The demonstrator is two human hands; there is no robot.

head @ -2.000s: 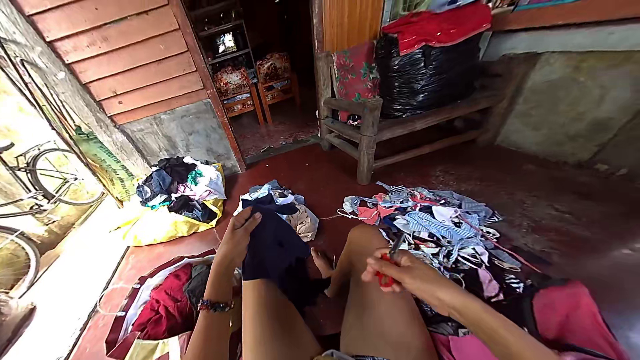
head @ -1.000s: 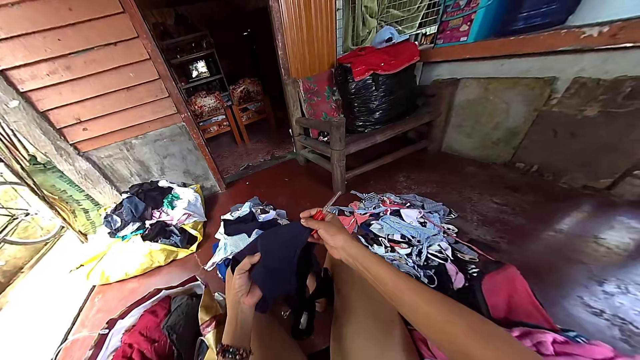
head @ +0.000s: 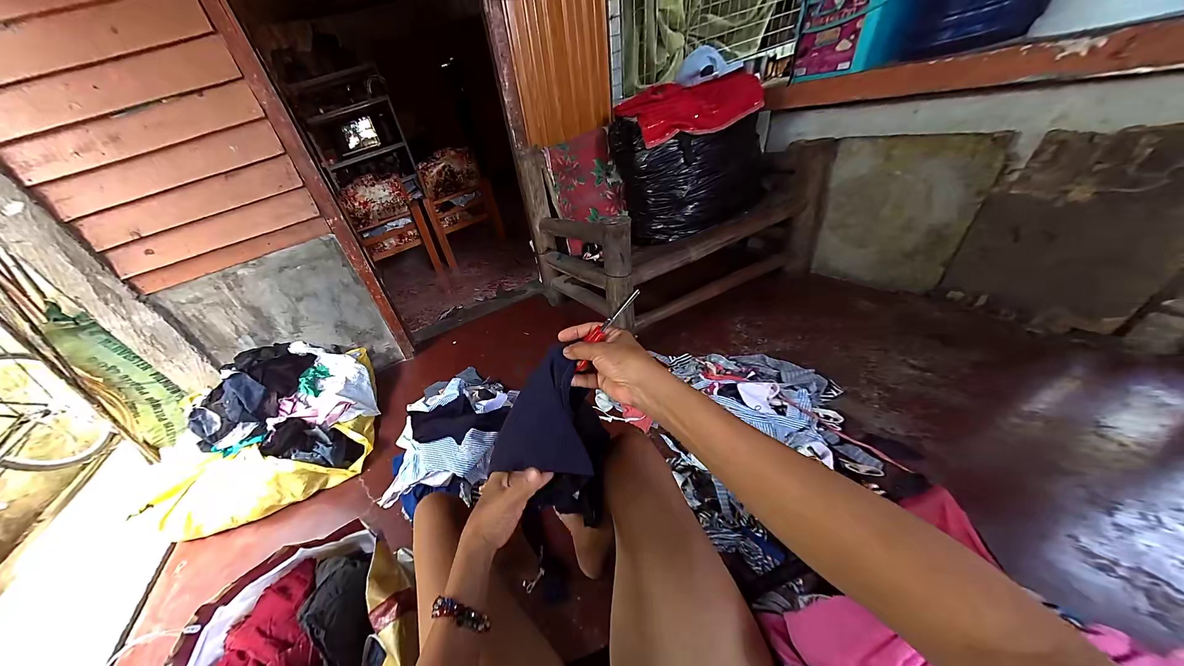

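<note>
A piece of dark navy cloth (head: 548,421) is stretched between my hands above my legs. My left hand (head: 504,504) grips its lower edge, thumb on top. My right hand (head: 606,361) pinches its upper corner and also holds a red-handled tool (head: 601,335), whose thin metal end points up and away; whether it is a pair of scissors cannot be told. Just beyond the cloth lies a small pile of striped and dark cloth (head: 453,430). To the right, partly behind my right forearm, spreads a larger pile of scraps (head: 758,398).
At the left a yellow sack (head: 250,490) bears mixed clothes. An open bag (head: 277,601) with red and dark cloth stands near left. Pink cloth (head: 842,634) lies at the near right. Ahead are a wooden bench (head: 712,236) with a black plastic bag (head: 684,185), and a doorway.
My right hand, on the right without the cloth in the oldest frame, has come to the navy cloth and holds its upper part. Since a second ago the cloth hangs more spread between both hands.
</note>
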